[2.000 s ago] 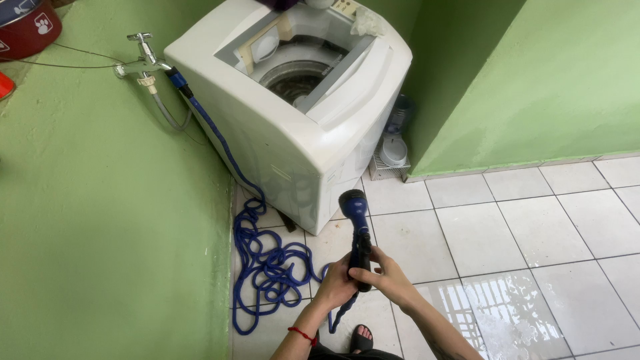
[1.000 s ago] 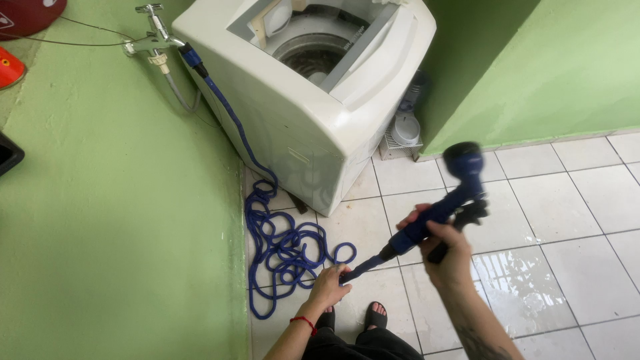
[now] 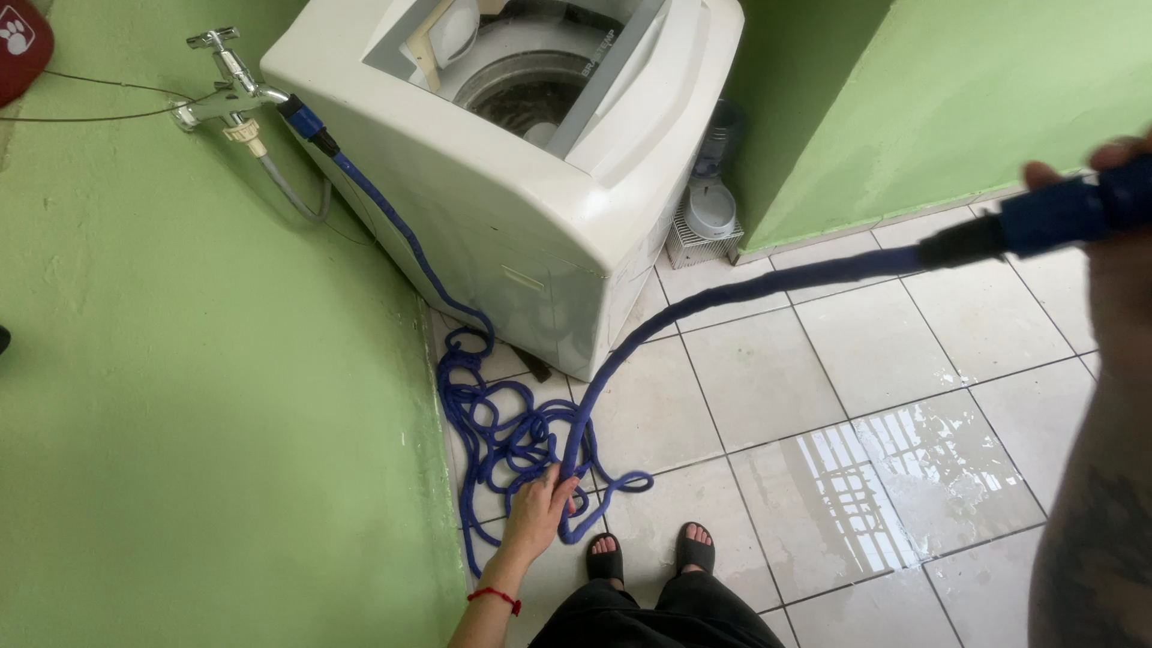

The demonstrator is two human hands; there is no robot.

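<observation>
My left hand [image 3: 542, 508], a red cord bracelet on its wrist, grips the blue fabric-covered garden hose [image 3: 702, 306] low down, near the tangled coils. At the right edge my right hand [image 3: 1111, 234], raised and blurred, holds the blue and black hose connector [image 3: 1048, 220]; the spray nozzle beyond it is out of view. Between the two hands the hose arches over the floor. Its other end runs from a connector [image 3: 308, 124] on the chrome tap [image 3: 232, 90] down to the coils [image 3: 504, 414] on the tiles beside the wall.
A white top-loading washing machine [image 3: 504, 207] stands with its lid open by the green wall [image 3: 225, 405]. A water dispenser bowl [image 3: 711, 211] on a small rack is behind it. The tiled floor [image 3: 765, 378] has a wet patch [image 3: 864, 495] at the right. A thin wire runs to the tap.
The spray nozzle, between my hands two seconds ago, has moved right and out of view with my right hand. My left hand has slid or shifted down to the hose near the coils.
</observation>
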